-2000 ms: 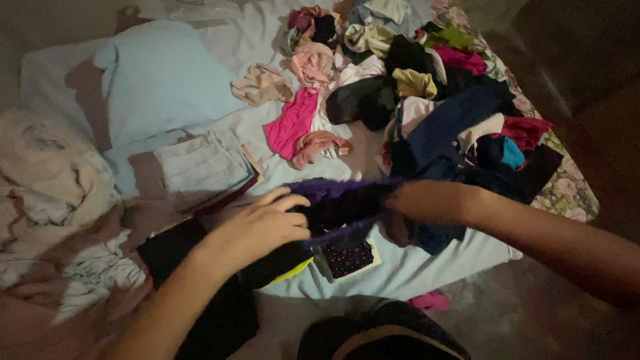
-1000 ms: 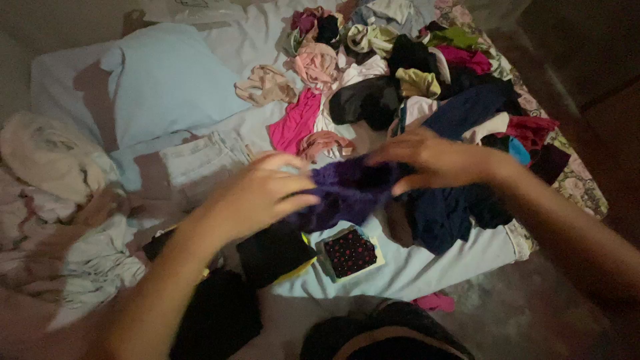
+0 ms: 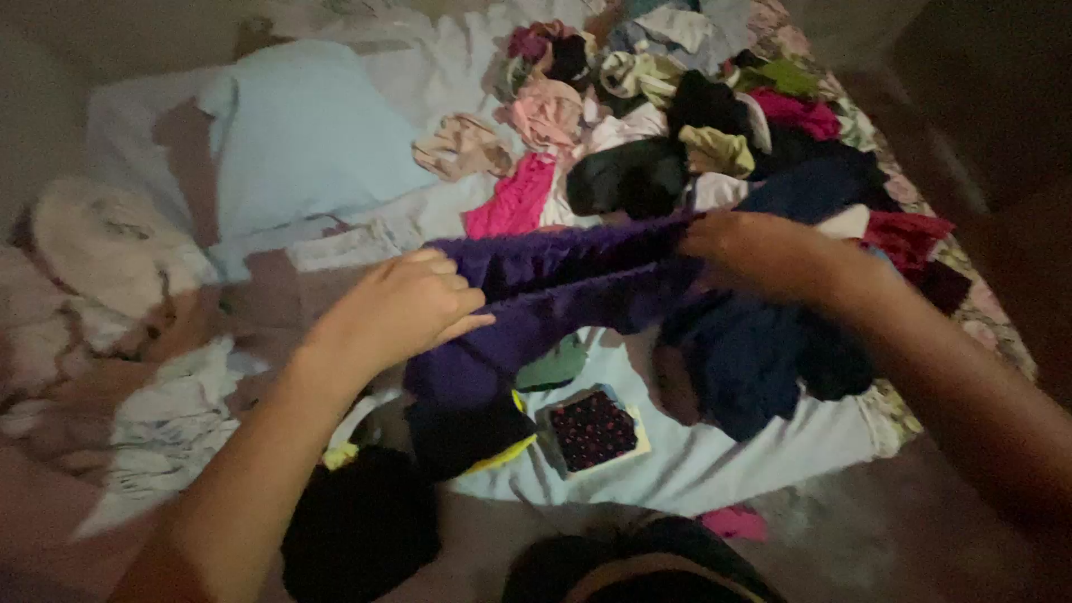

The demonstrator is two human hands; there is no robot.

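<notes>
A purple garment (image 3: 544, 293) with a gathered waistband is stretched between my two hands over the bed. My left hand (image 3: 402, 301) grips its left end, fingers curled over the edge. The right end is in my right hand (image 3: 737, 251), which is blurred, with its fingertips hard to make out. Below the garment lie a folded dark cloth with small red dots (image 3: 593, 427) and a folded black cloth (image 3: 469, 435) with a yellow edge. A green cloth (image 3: 554, 364) shows partly under the purple one.
A heap of mixed clothes (image 3: 628, 176) covers the bed's right side. The light blue pillow (image 3: 310, 138) is at upper left, rumpled pale cloths (image 3: 109, 260) at far left. A black cloth (image 3: 364, 523) is at the lower left; a pink cloth (image 3: 734, 523) lies beyond the bed's near edge.
The purple garment was bunched between my hands a second ago; now my hands are farther apart and its waistband is drawn out wide.
</notes>
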